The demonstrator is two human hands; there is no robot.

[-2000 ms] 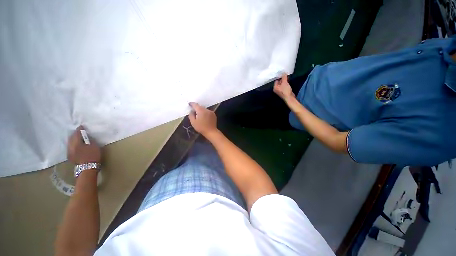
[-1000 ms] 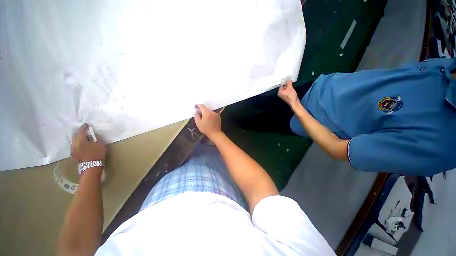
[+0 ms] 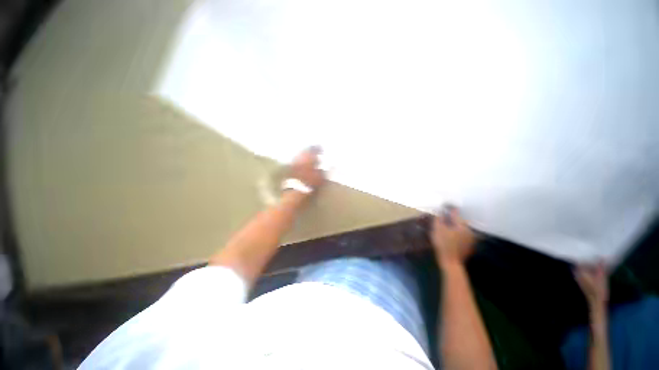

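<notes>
A large white sheet (image 3: 405, 94), paper or cloth, covers the upper middle and right of the blurred view. My left hand (image 3: 306, 170) grips its near edge at the centre. A pale curved strip, looking like the tape measure (image 3: 267, 188), shows beside my left wrist over the beige table. My right hand (image 3: 452, 235) holds the same edge further right, thumb on top, beyond the table's corner. Fingers under the sheet are hidden.
The beige table (image 3: 115, 195) spreads to the left, with a dark front edge (image 3: 347, 244) before my body. Another person's hand (image 3: 594, 280) holds the sheet's corner at the far right, with a blue sleeve (image 3: 636, 329) below. Dark floor lies between us.
The view has swung left and blurred, so hands and sheet appear further right. More beige table and the sheet's left corner show. Both my hands still hold the edge; the other person is mostly out of view.
</notes>
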